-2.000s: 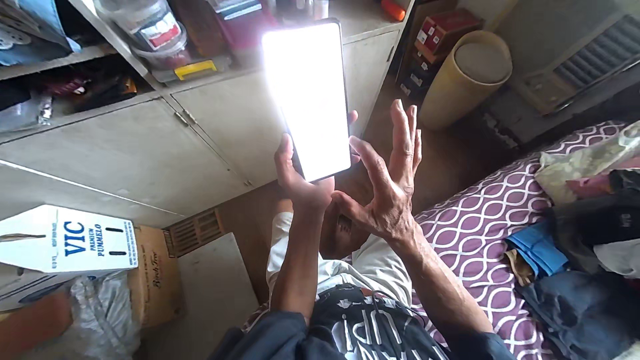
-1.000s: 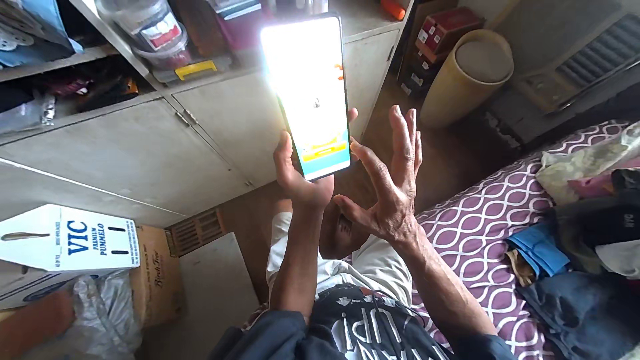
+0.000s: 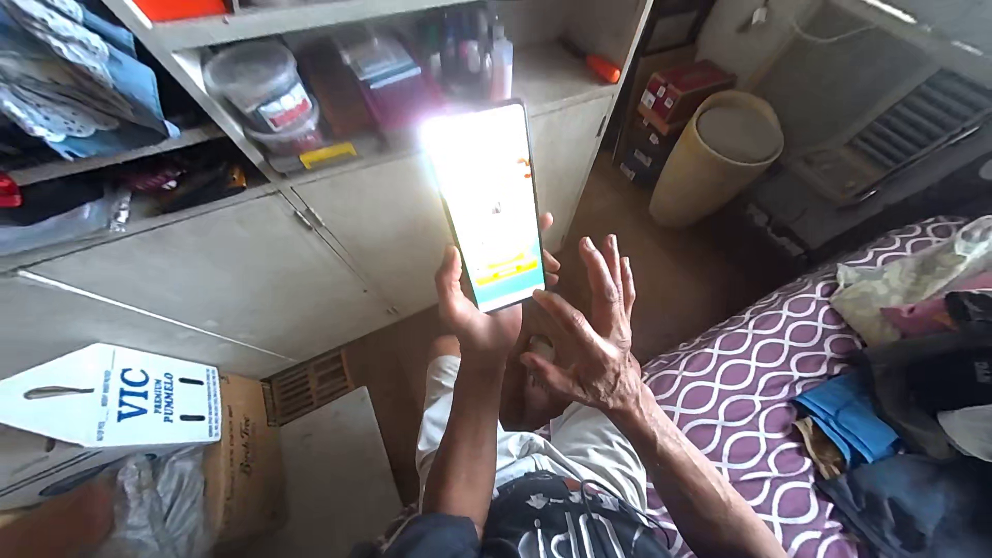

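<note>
A smartphone (image 3: 496, 209) with a brightly glaring screen is held upright in my left hand (image 3: 484, 310), its thumb along the left edge and fingertips showing past the right edge. White fills most of the screen, with a yellow and teal area near the bottom. My right hand (image 3: 597, 341) is beside the phone's lower right corner, fingers spread, its index fingertip at that corner. It holds nothing. Whether the fingertip touches the phone cannot be told.
Ahead stands a cabinet (image 3: 178, 263) with shelves holding a clear plastic tub (image 3: 267, 93) and bottles. Cartons (image 3: 248, 457) are at lower left. A cream bin (image 3: 717, 155) stands near red and dark boxes. On the right, a purple patterned bed (image 3: 744, 372) bears clothes (image 3: 914, 496).
Two seconds ago the phone screen looked plain white; a yellow and teal area appeared by one second ago and still shows. Both hands have kept nearly the same place.
</note>
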